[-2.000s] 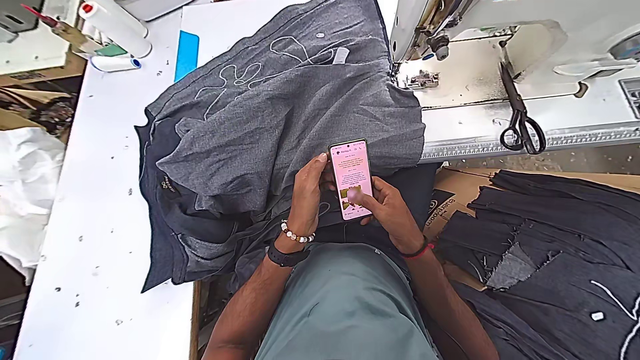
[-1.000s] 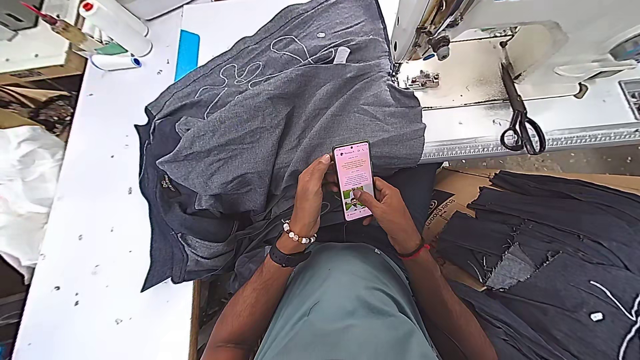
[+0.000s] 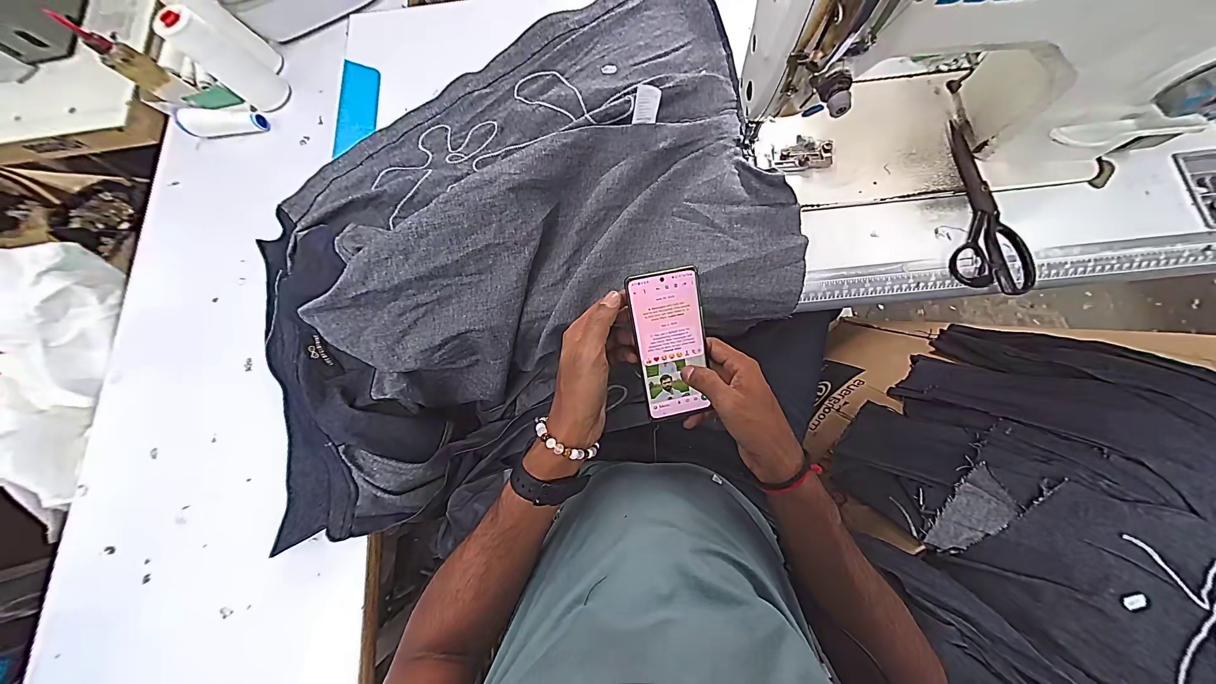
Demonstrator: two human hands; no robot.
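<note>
A smartphone (image 3: pixel 665 328) with a lit pink screen is held upright between both hands, above my lap. My left hand (image 3: pixel 586 366) grips its left edge, the fingers partly hidden behind it. Along the lower right side, my right hand (image 3: pixel 746 399) supports the phone, with the thumb over the lower part of the screen. Beyond the hands, a grey and dark denim garment (image 3: pixel 532 228) lies bunched on the white table, with loose white thread (image 3: pixel 461 152) across it and its right edge beside the sewing machine's presser foot (image 3: pixel 806 154).
Black-handled scissors (image 3: pixel 988 228) rest on the sewing machine's bed (image 3: pixel 883 142) at the right. White thread cones (image 3: pixel 223 57) and a blue flat piece (image 3: pixel 357 104) sit on the table (image 3: pixel 190 399). Dark cloth pieces (image 3: pixel 1073 456) lie on cardboard (image 3: pixel 883 361) at the lower right.
The picture in the lower part of the phone's screen has changed. Both hands stay around the phone in nearly the same place.
</note>
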